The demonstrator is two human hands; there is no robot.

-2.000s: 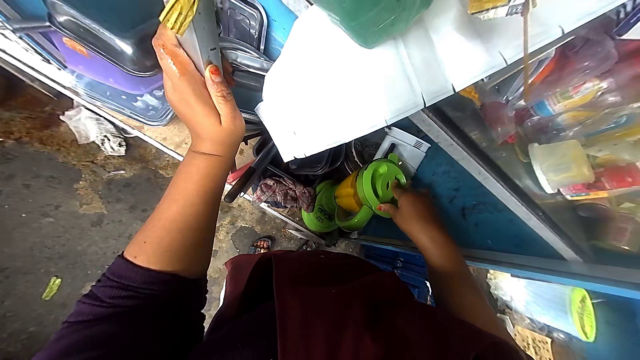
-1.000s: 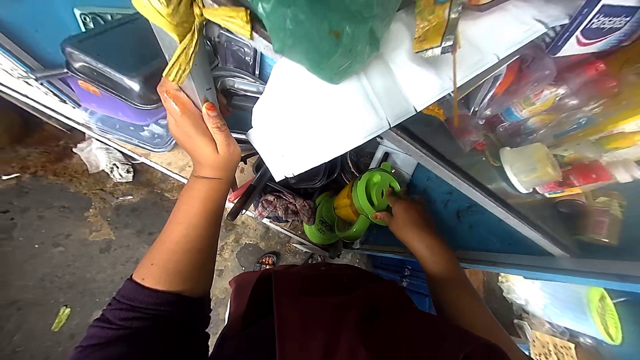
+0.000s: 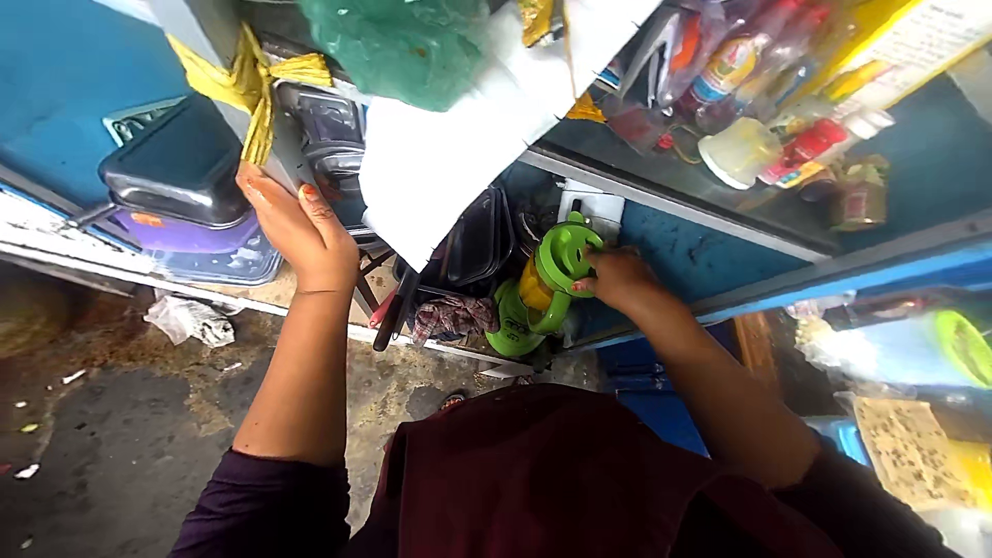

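My right hand (image 3: 620, 280) rests on the green lid (image 3: 568, 257) of a blender jug, with fingertips at the lid's edge. Yellow-orange contents (image 3: 535, 288) show through the jug, which stands on a green blender base (image 3: 513, 329). My left hand (image 3: 298, 229) is raised against a grey upright post (image 3: 283, 147), palm and fingers laid along it, the thumb apart. Just above its fingertips, a yellow plastic strip (image 3: 260, 85) is knotted round the post. A checked cloth (image 3: 456, 318) lies beside the blender base.
Dark lidded containers (image 3: 174, 167) are stacked at the left. A white sheet (image 3: 434, 170) and a green plastic bag (image 3: 403, 50) hang over the middle. Dark pan handles (image 3: 397, 310) jut past the counter edge. Bottles and a tub (image 3: 740, 151) fill the shelf at right.
Both hands keep their places, the left at the post and the right on the blender lid. The view has shifted somewhat.
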